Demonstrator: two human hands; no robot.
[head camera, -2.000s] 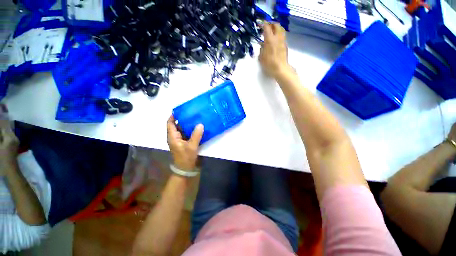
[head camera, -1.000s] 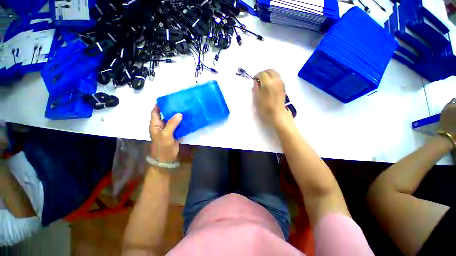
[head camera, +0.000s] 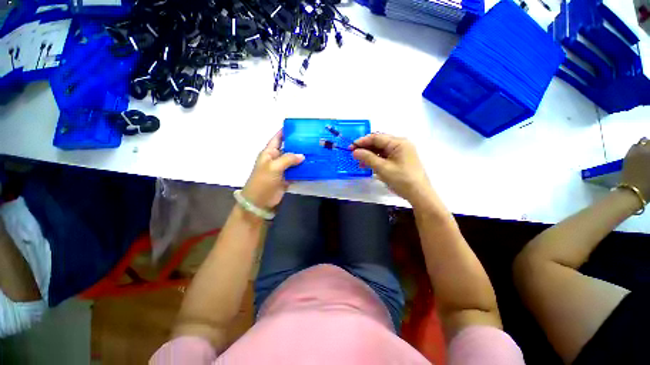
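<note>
My left hand (head camera: 274, 171) grips the left end of a glossy blue blister tray (head camera: 306, 134), thumb on its face, just above the table's near edge. My right hand (head camera: 390, 161) is at the tray's right end and pinches a thin black USB cable (head camera: 343, 147) between thumb and fingers. A cable connector (head camera: 327, 144) with a pale tip lies over the tray's face, and a second connector (head camera: 333, 130) is just above it. Where the rest of the cable runs is hidden by my right hand.
A large black cable pile (head camera: 235, 36) lies at the far left-centre. Filled trays (head camera: 89, 96) with a cable bundle (head camera: 135, 122) are at left. A tall stack of empty blister trays (head camera: 499, 71) stands at right. Another person's arm (head camera: 570, 235) rests at the right edge. A clear bag (head camera: 167, 214) hangs at left.
My right hand has come from the far table to the tray, with a cable in its fingers. My left hand has moved right and levelled the tray, which was slanted.
</note>
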